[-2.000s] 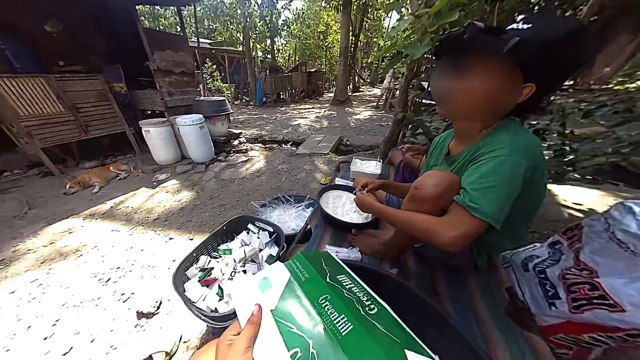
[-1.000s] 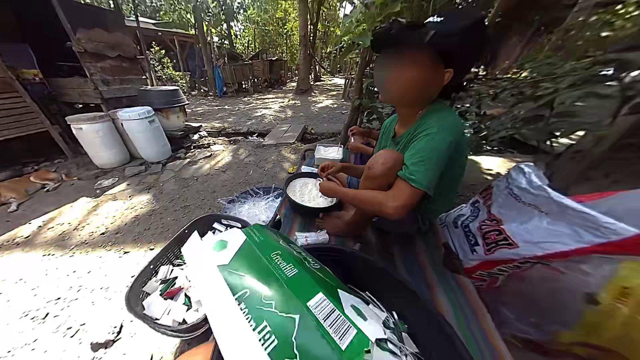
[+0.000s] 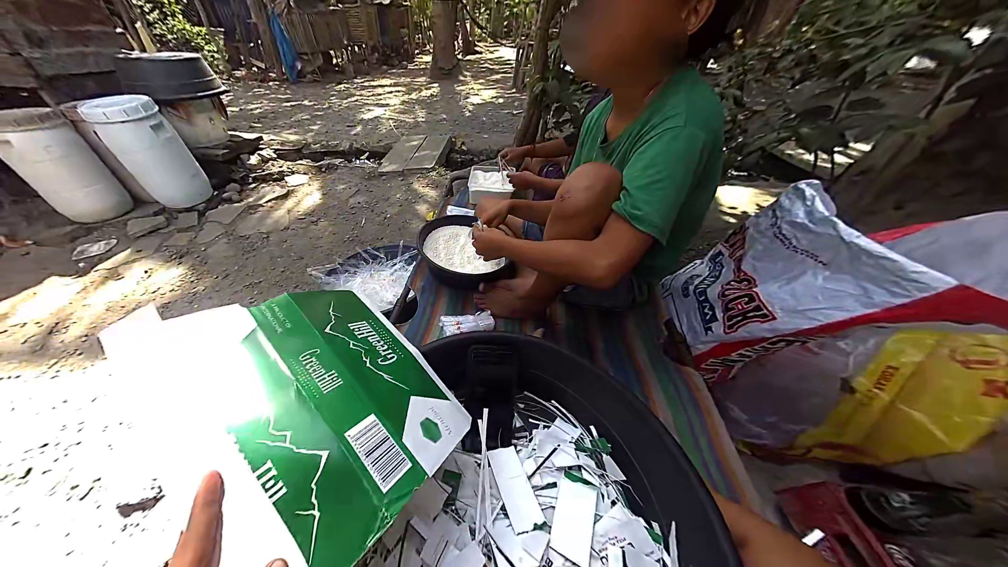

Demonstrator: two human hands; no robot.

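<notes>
My left hand (image 3: 201, 528) is at the bottom left, its thumb or finger raised against the white part of an opened, flattened green and white cardboard carton (image 3: 331, 402), which it holds tilted. The carton reaches over the left side of a large black plastic tub (image 3: 669, 457). Cut strips and small pieces of white and green card (image 3: 543, 488) lie in the tub. My right hand does not show; bare skin at the lower right, beside the tub, cannot be told as arm or leg.
A person in a green shirt (image 3: 669, 165) sits ahead on a striped mat (image 3: 638, 362), hands over a black basin (image 3: 441, 272) of white powder. Another person's hands are by a white container (image 3: 490, 185). Plastic strips (image 3: 370, 279), a bundle of small white sticks (image 3: 467, 323) and printed sacks (image 3: 780, 268) lie around.
The view has turned right and down. More of the card pieces in the tub now show, and the black basket of cut card seen earlier at the left is out of sight.
</notes>
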